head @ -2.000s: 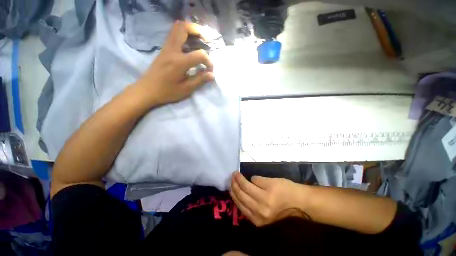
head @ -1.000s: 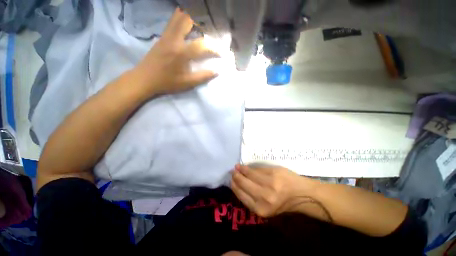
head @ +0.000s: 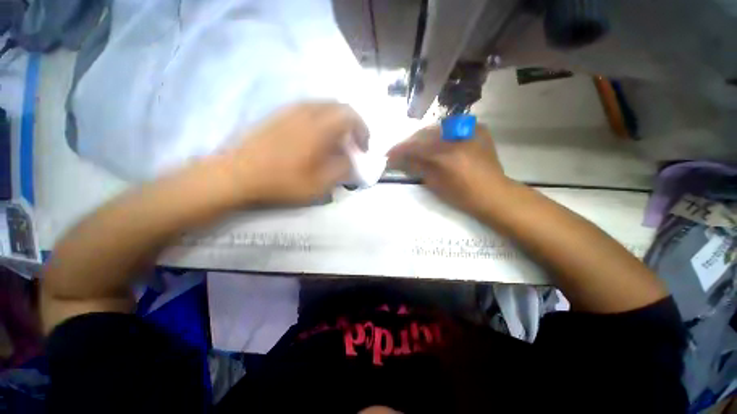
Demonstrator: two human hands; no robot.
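The pale grey-blue cloth [head: 218, 73] lies left of and under the sewing machine head [head: 517, 32], washed out by glare at the needle area. My left hand [head: 311, 154] is blurred and holds a bunched edge of the cloth just in front of the needle area. My right hand [head: 452, 166] is beside it, below the blue knob [head: 458, 127], with its fingertips together near the cloth edge. Glare hides whether these fingertips pinch cloth. The presser foot and needle are lost in the glare.
A printed ruler scale [head: 465, 248] runs along the front of the table [head: 372, 263]. An orange tool [head: 612, 107] and a dark label [head: 543, 74] lie at the back right. A grey cloth bundle [head: 675, 251] with tags is at the right edge. Blue tape [head: 31, 129] is at left.
The cloth has moved away from the front edge, uncovering the table and ruler scale. My right hand has moved up from the front edge to the needle area. My left hand has come down towards me.
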